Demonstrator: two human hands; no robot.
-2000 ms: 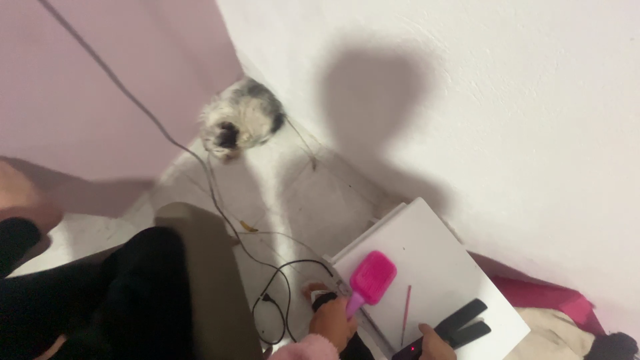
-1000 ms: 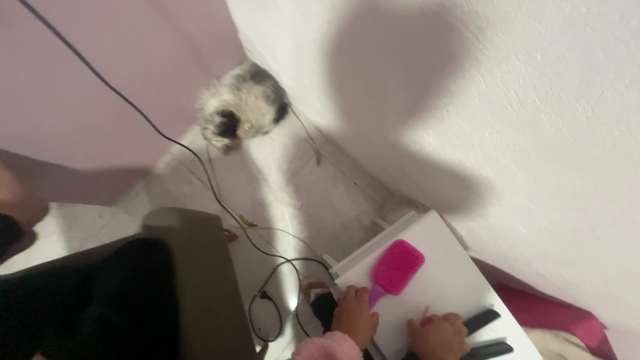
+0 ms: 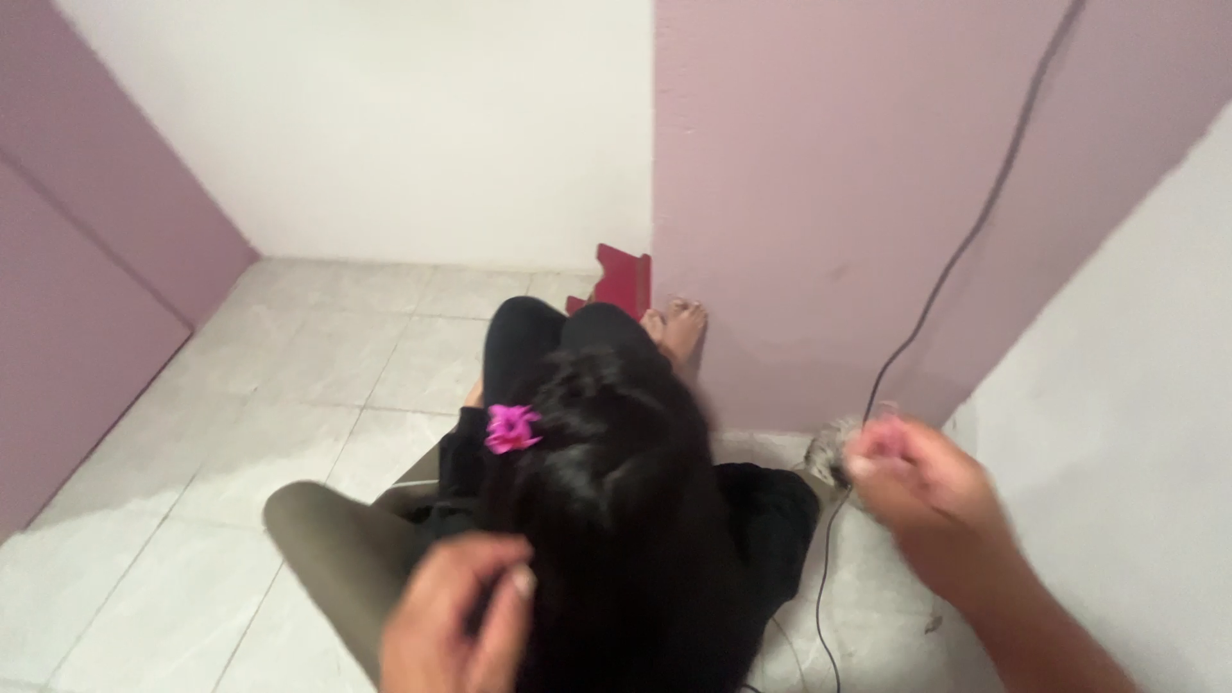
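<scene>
A seated person's dark hair (image 3: 602, 443) fills the lower middle, with a bright pink flower-like hair ornament (image 3: 512, 428) on its left side. Beside the hair at the lower left is my left hand (image 3: 462, 611), its thumb and forefinger curved close together. Blur and the dark hair hide whether anything is between those fingertips. Away to the right of the head, my right hand (image 3: 924, 481) is raised, closed on a small pink item (image 3: 890, 438) too blurred to name.
The person sits with black-clothed knees (image 3: 568, 337) drawn up. A grey-brown rounded furnishing edge (image 3: 327, 558) stands at the left. A dark cable (image 3: 948, 274) hangs along the pink wall to the tiled floor. A furry animal (image 3: 826, 452) lies behind my right hand, and a red object (image 3: 621, 281) is near the wall.
My hands have left the white surface with the pink paddle brush and flat iron and are now on either side of the person's head. The view has swung far left.
</scene>
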